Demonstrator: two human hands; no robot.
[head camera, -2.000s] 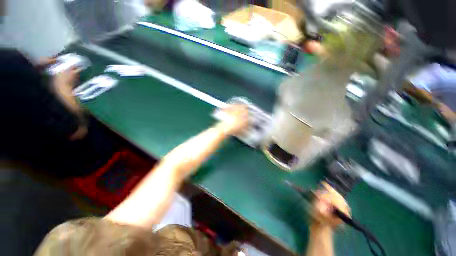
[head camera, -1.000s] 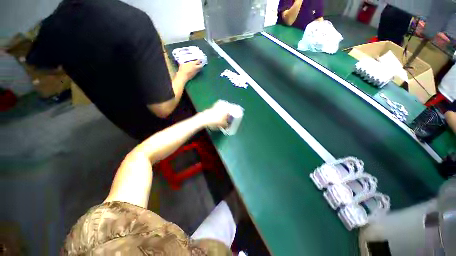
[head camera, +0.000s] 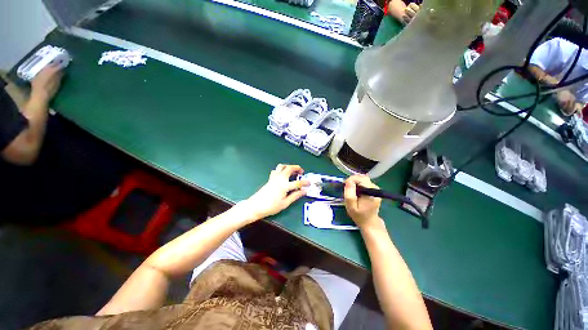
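Two white oval product units lie side by side on the green bench in front of me. My left hand (head camera: 281, 189) has its fingertips on the round part of the farther unit (head camera: 314, 185). My right hand (head camera: 362, 201) holds a thin dark pen-like tool, probably a soldering iron (head camera: 393, 195), with its tip end over that unit. The nearer unit (head camera: 320, 214) lies partly beside my right wrist. The white fume hood (head camera: 380, 132) hangs just beyond my hands. A dark stand (head camera: 427, 180) sits to the right of the hood.
Three units (head camera: 303, 122) stand in a row left of the hood. More units (head camera: 519, 166) lie at the right, with a pile (head camera: 567, 242) at the edge. Small white parts (head camera: 122, 58) lie at the far left near another person's hand (head camera: 46, 82). A red stool (head camera: 126, 213) stands below.
The view has swung back right. My left hand, earlier reaching left with a white item, is now at the units before me. My right hand with the dark tool is in view again.
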